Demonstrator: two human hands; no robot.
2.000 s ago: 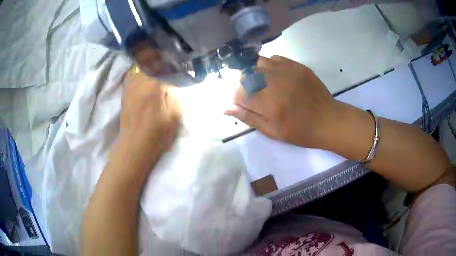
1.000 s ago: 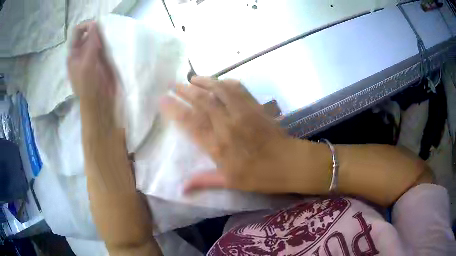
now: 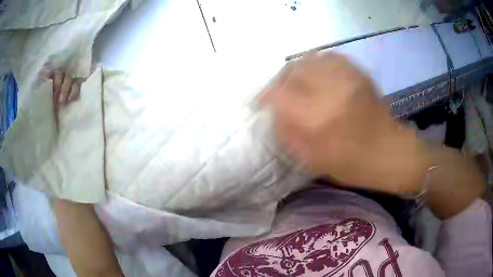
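Note:
A cream quilted panel [image 3: 178, 146] with diagonal stitch lines is spread over the table's front edge and my lap. My left hand [image 3: 65, 86] is at its left end, mostly hidden under a folded flap; only the fingers show, against the cloth. My right hand [image 3: 330, 113] is blurred by motion at the panel's right edge, with fingertips pinching the cloth there. A plain white smooth fabric piece [image 3: 146, 216] hangs below the panel.
The white tabletop [image 3: 259, 27] lies behind the panel. A grey ruler strip [image 3: 413, 97] runs along its front edge, with thin cord [image 3: 450, 59] tied across it. More cream cloth [image 3: 38, 40] lies at the far left. The machine head is out of view.
The view has moved off the machine head. The cloth has been drawn toward my lap and opened out, showing the quilting. My right hand has moved right along the panel, my left hand left and under the flap.

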